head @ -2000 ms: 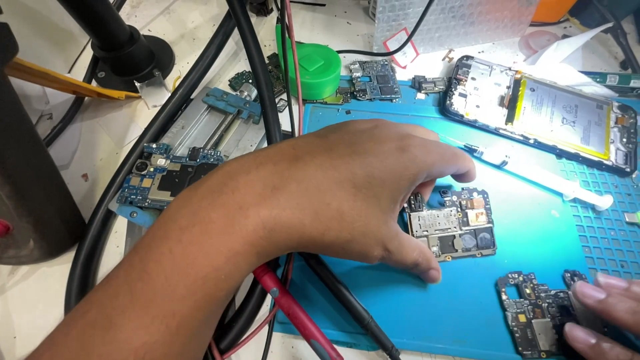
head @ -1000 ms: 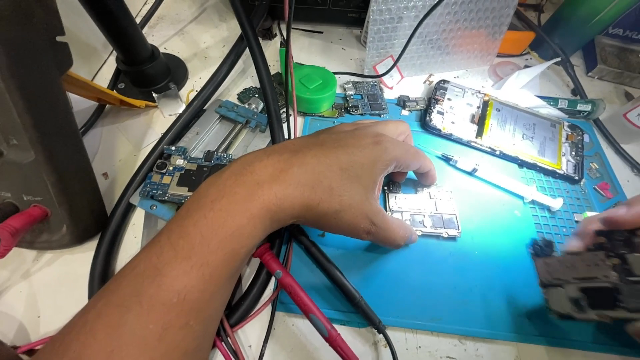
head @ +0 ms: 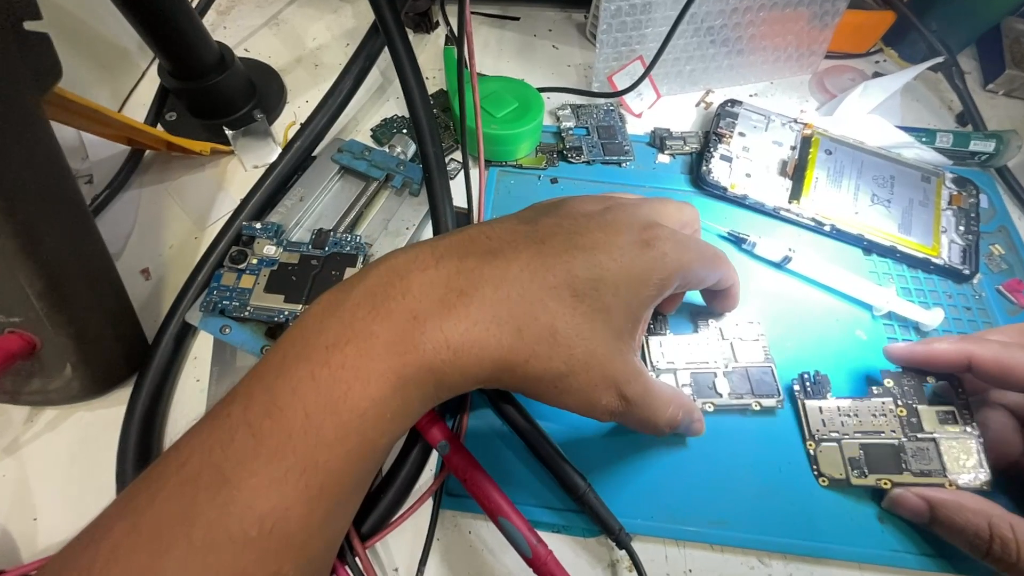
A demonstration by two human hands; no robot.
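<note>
My left hand (head: 592, 312) curls around the left end of a phone circuit board (head: 720, 364) on the blue silicone mat (head: 688, 488), its thumb at the lower left edge and its fingers at the upper edge. My right hand (head: 960, 432) holds a second phone circuit board (head: 888, 436) between thumb and fingers, to the right of the first. This board shows a metal card slot and shields. Whether it touches the mat cannot be told. A syringe (head: 832, 276) lies above both boards, beside an opened phone (head: 848, 192) with its battery showing.
A blue phone board (head: 288, 276) sits in a metal board holder (head: 376, 168) at left. Thick black cables (head: 192, 344) and a red test probe (head: 488, 488) run near my left forearm. A green round container (head: 508, 120) and small boards (head: 596, 132) line the mat's back edge.
My right hand has raised the second board from the mat, turned it over, and brought it beside the first one. My left hand stays at the first board.
</note>
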